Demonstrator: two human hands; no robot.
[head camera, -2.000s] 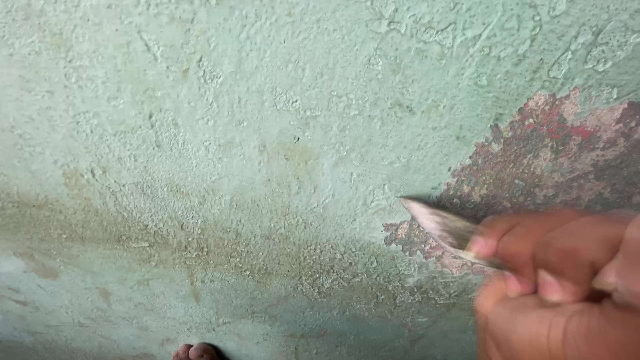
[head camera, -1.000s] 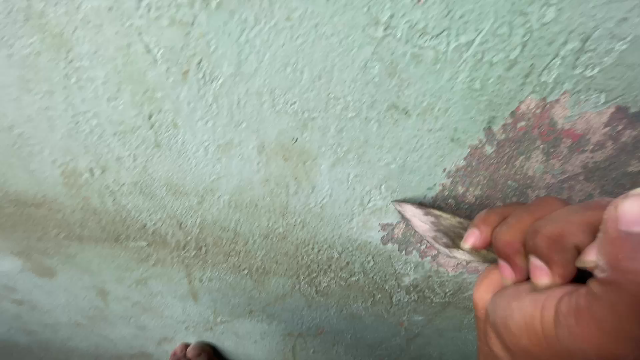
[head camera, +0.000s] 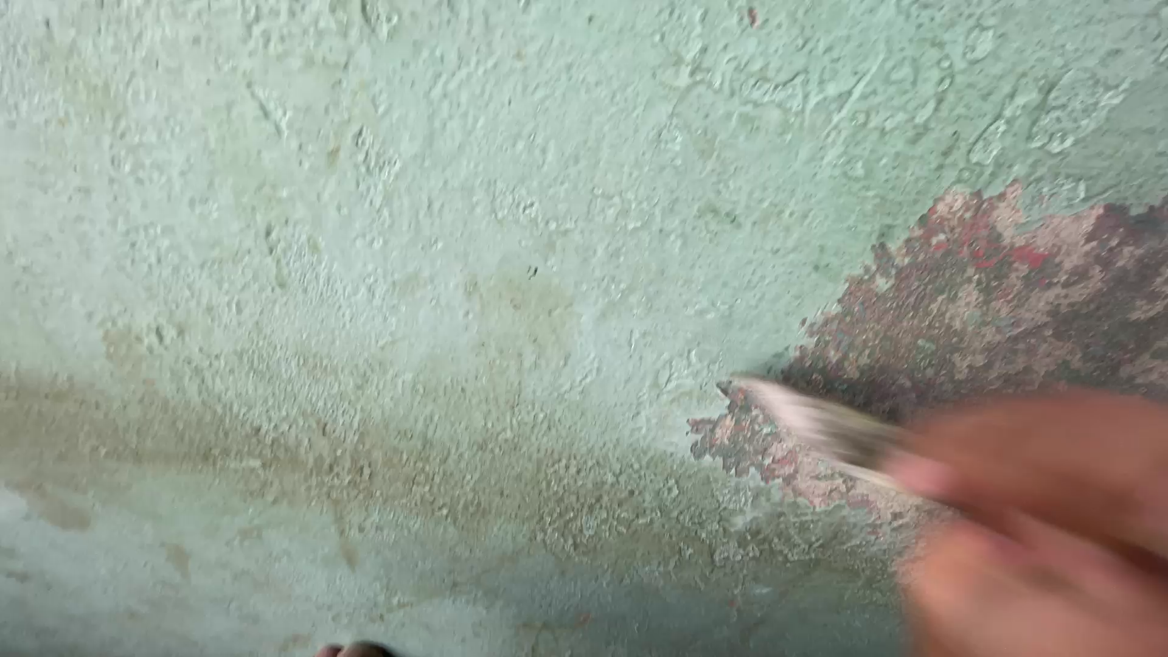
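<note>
At the lower right, my right hand (head camera: 1040, 511) is closed around a pointed, flat metal blade (head camera: 821, 424), whose handle is hidden by the fingers. Hand and blade are blurred. The blade points left and slightly up, its tip at the border between the pale green paint and an exposed patch (head camera: 967, 319) of mottled pink, red and dark grey. Whether the tip presses on the wall cannot be told. My left hand is out of view.
The rough, pale green painted wall (head camera: 438, 228) fills most of the view. A brownish stained band (head camera: 228, 447) crosses its lower part. Toes (head camera: 351, 651) show at the bottom edge.
</note>
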